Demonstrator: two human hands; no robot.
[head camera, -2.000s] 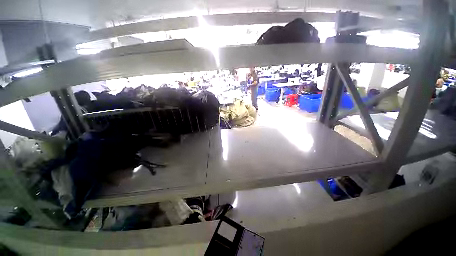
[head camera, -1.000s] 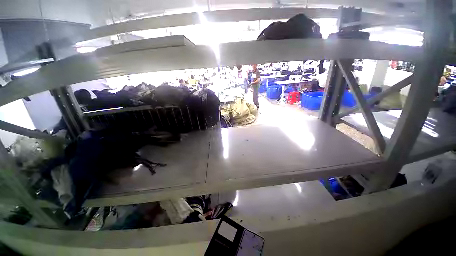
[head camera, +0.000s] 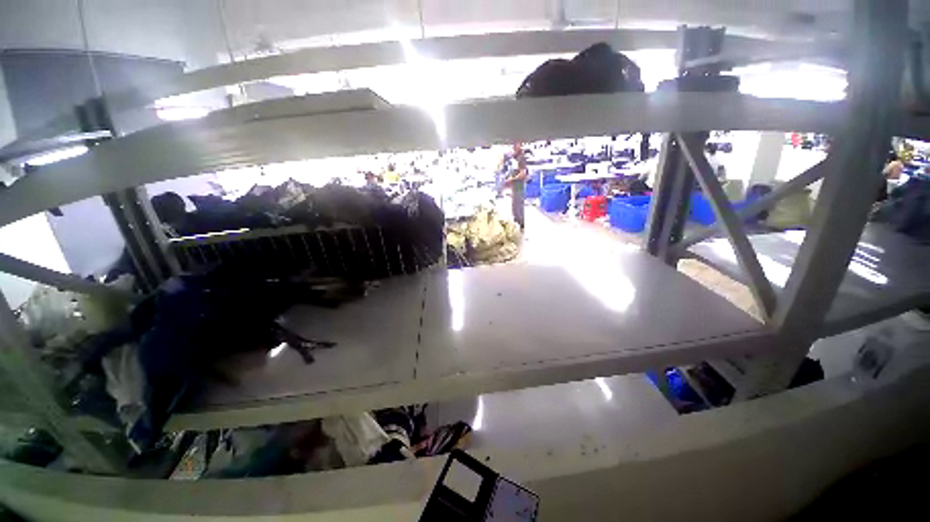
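Observation:
A smartphone (head camera: 512, 505) with a pale lit screen shows at the bottom edge, right half of an open dark flip case (head camera: 449, 498). The case has a pale rectangle on its left half. The lower part of phone and case is cut off by the picture's edge. They appear in front of the low white wall (head camera: 632, 449). Neither my left hand nor my right hand can be made out. A dark, unclear shape fills the bottom right corner.
Beyond the wall stands a steel rack with a shiny shelf (head camera: 530, 321). Dark fabric heaps (head camera: 204, 326) lie on its left, another dark bundle (head camera: 583, 73) on top. Behind are a yellowish fabric pile (head camera: 484, 237), a standing person (head camera: 517, 184) and blue bins (head camera: 630, 214).
The view has shifted slightly, so the rack sits a little lower and further left than a second ago. The phone and case stay open near the same spot, marginally lower.

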